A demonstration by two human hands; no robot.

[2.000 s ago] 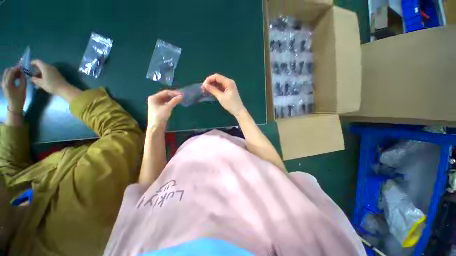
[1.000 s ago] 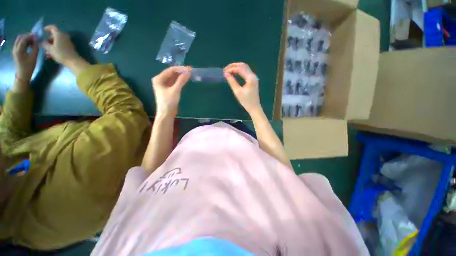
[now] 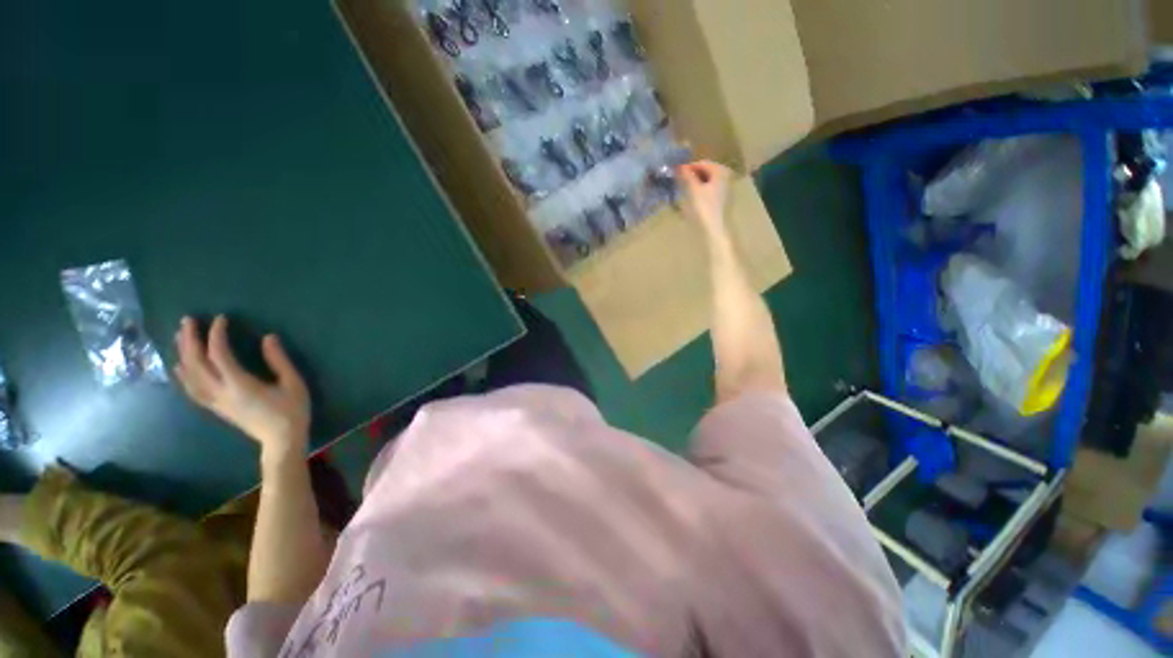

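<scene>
My left hand (image 3: 247, 388) is over the green table with its fingers apart and nothing in it. A clear zip bag with dark contents (image 3: 113, 324) lies just left of its fingertips. My right hand (image 3: 704, 190) is inside the open brown carton (image 3: 525, 247), at the right end of the nearest row of packed bags (image 3: 566, 152). Its fingers are bunched together at the bags. Whether they pinch a bag cannot be told. Small dark looped parts show through the packed bags, which lie in several rows.
Another bag (image 3: 10, 414) lies at the left picture edge. A neighbour's mustard sleeve (image 3: 122, 533) is at lower left. Carton flaps (image 3: 682, 289) spread outward. A blue rack (image 3: 888, 257) with plastic bags stands at right, with a pale tube frame (image 3: 958, 572) below it.
The view has turned toward the carton. The bag held between both hands is no longer seen there. My right hand has moved into the carton; my left hand has opened over the table.
</scene>
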